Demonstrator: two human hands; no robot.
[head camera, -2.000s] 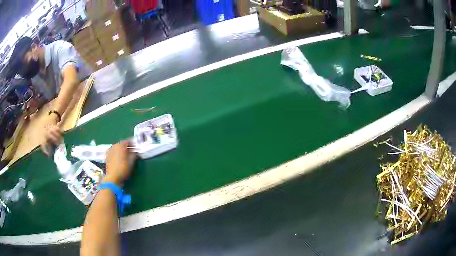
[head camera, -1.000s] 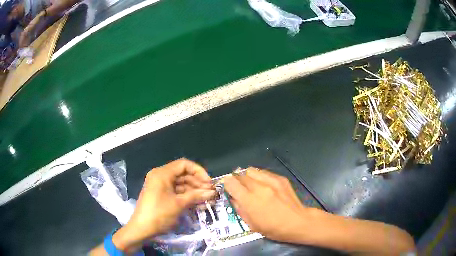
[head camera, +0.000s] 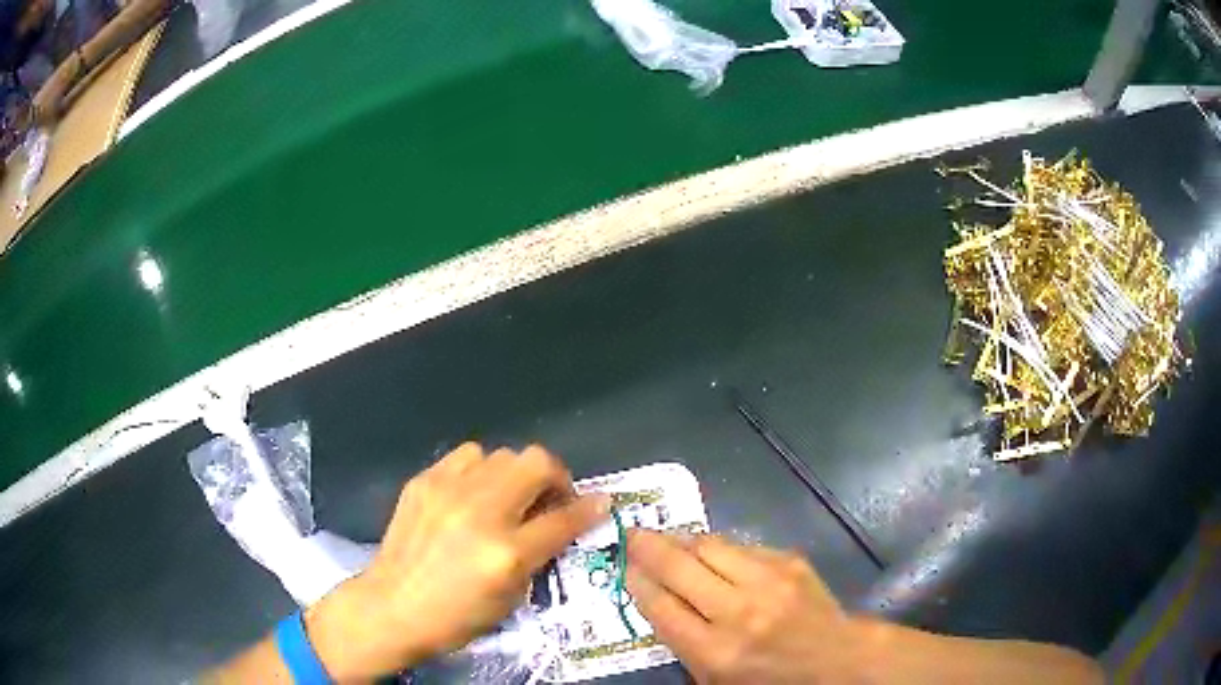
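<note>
An open white socket housing (head camera: 682, 493) lies on the dark bench at the bottom centre. Gold contact strips lie along its upper and lower sides, and a green wire (head camera: 624, 605) crosses its middle. My left hand (head camera: 455, 555), with a blue wristband, has its fingertips over the upper part of the housing. My right hand (head camera: 750, 602) has its fingertips at the green wire. The fingers hide what either hand grips. A white cord in a clear plastic bag (head camera: 261, 495) lies left of the housing, partly behind my left hand.
A large heap of gold contact strips (head camera: 1071, 308) lies at the right. A slim black tool (head camera: 810, 484) lies between it and the housing. The green conveyor (head camera: 402, 161) with its pale raised edge (head camera: 562, 250) carries another housing (head camera: 857, 43). A person's arm shows at upper left.
My left hand has come from a housing on the belt to one on the bench, where both hands now work. In the last second, my fingers shifted and the belt's housing moved left.
</note>
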